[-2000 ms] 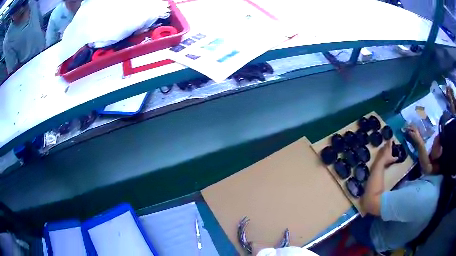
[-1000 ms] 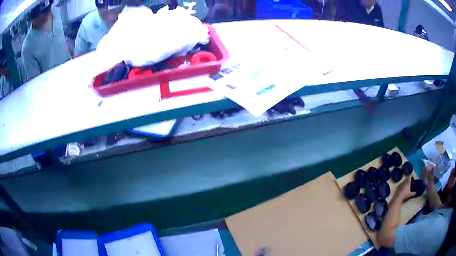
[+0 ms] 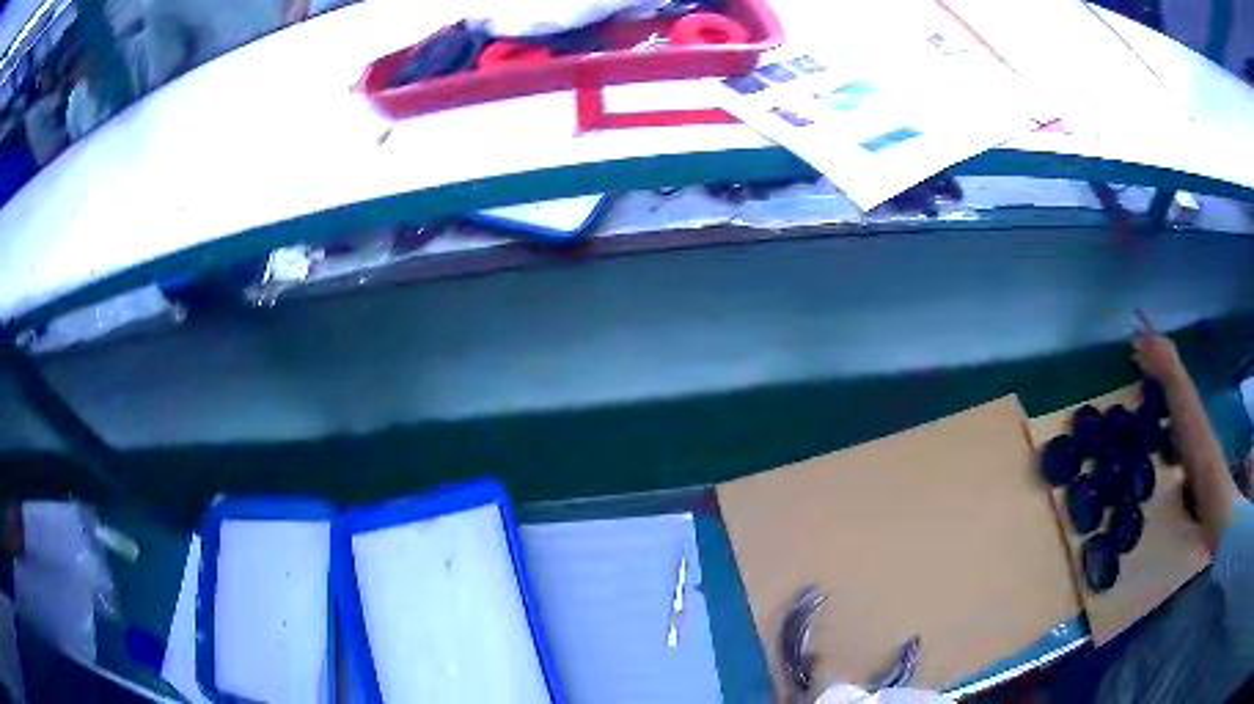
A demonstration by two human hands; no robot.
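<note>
Neither of my hands can be made out. Two curved shiny dark-silver parts lie on the brown board at its near edge, one on the left [image 3: 799, 635] and one on the right [image 3: 901, 663]. The brown board [image 3: 908, 530] lies in front of me, right of centre. A white shape [image 3: 873, 695] is cut off by the bottom edge between the curved parts; I cannot tell what it is.
Two blue trays [image 3: 516, 591] and a pale sheet with a slim pen-like tool [image 3: 678, 601] lie left. At right, a neighbour's arm [image 3: 1196, 433] reaches over black round parts [image 3: 1100, 475]. A red tray [image 3: 585, 83] and printed sheet [image 3: 880, 117] rest on the overhead shelf.
The view has shifted, and both curved parts show again after the last frame. The neighbour's arm now stretches out past the black parts, towards the belt.
</note>
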